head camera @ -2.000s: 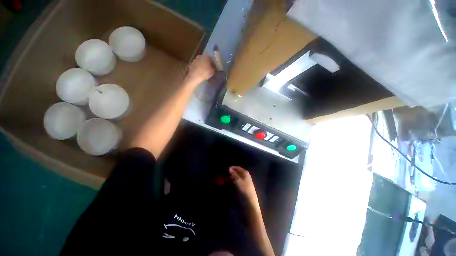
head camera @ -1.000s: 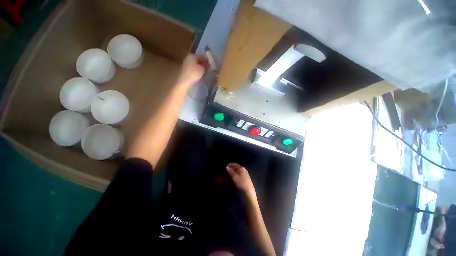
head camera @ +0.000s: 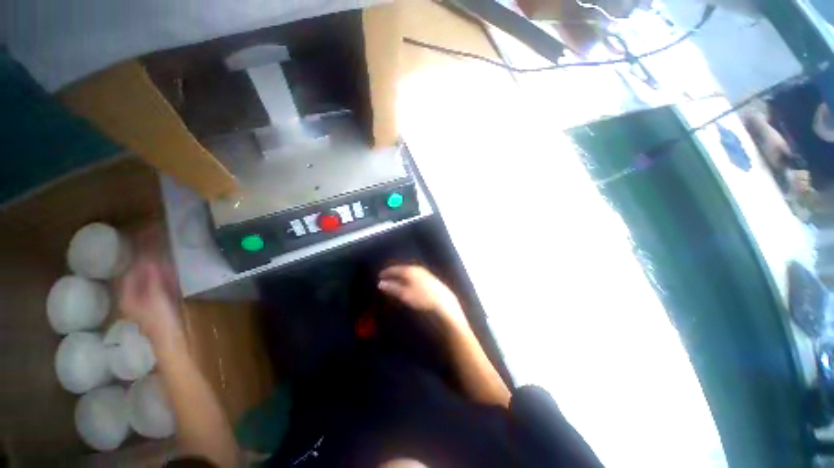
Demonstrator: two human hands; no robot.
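Observation:
Several white round cups (head camera: 79,304) stand in the open brown carton (head camera: 32,206) at the left. My left hand (head camera: 148,288) is motion-blurred over the carton's right side, next to the cups; whether it holds anything cannot be told. My right hand (head camera: 413,287) is loosely curled in front of my dark clothing, below the machine's button panel (head camera: 315,222); no object shows in it. A faint clear ring (head camera: 194,228) lies on the pale side ledge (head camera: 203,272).
The machine has green buttons (head camera: 252,243), a red button (head camera: 329,221) and a pale upright (head camera: 277,97) in a dark recess, with cardboard guards (head camera: 151,123) at both sides. A glaring white bench (head camera: 549,274) and green belt (head camera: 672,210) lie right. A person's arm (head camera: 773,137) shows far right.
The view has turned right, so the machine and carton sit further left. My left hand has left the tan stick on the ledge and is now by the cups. My right hand stays low.

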